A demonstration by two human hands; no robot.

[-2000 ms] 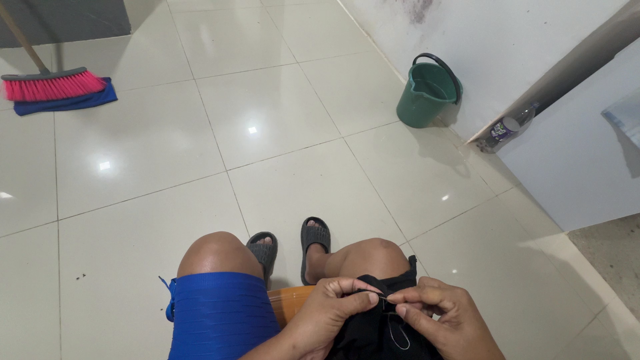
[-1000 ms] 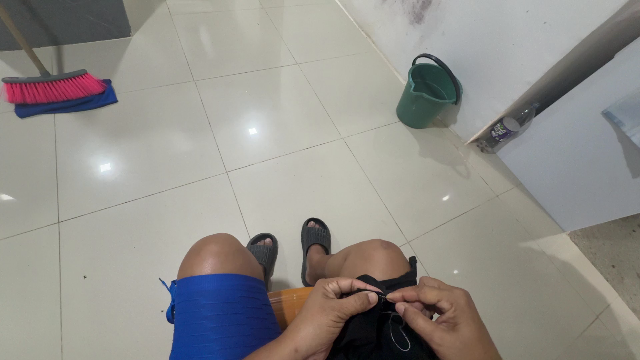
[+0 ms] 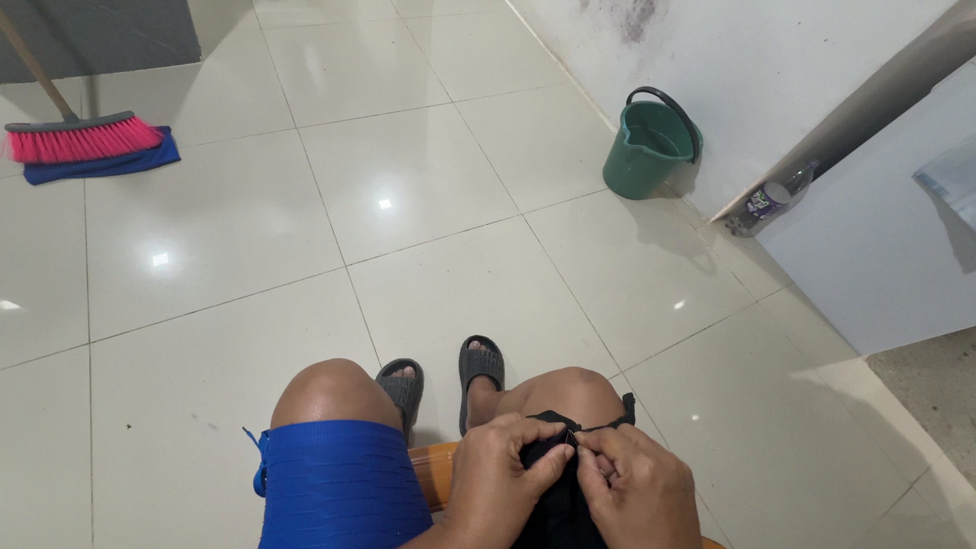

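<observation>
A black cloth garment (image 3: 560,503) lies over my right thigh, with a strap-like end beside the knee. My left hand (image 3: 499,476) pinches a fold of it between thumb and index finger. Close against it, my right hand (image 3: 640,484) has its thumb and index finger together at the same fold. A thin, shiny sliver like a needle (image 3: 568,436) shows between the fingertips; which hand grips it is hard to tell. The right hand's other fingers are curled, and a ring is on one of them.
Beyond my knees, a green plastic bucket (image 3: 644,156) stands by the white wall. A plastic bottle (image 3: 765,202) lies in the gap beside a white panel (image 3: 869,213). At left, a pink-bristled broom (image 3: 84,139) rests on a blue cloth (image 3: 114,166). An orange seat edge (image 3: 435,473) shows between my legs.
The loop of pale thread seen over the black cloth in the earlier frames no longer shows. My fingertips remain close together at the fold.
</observation>
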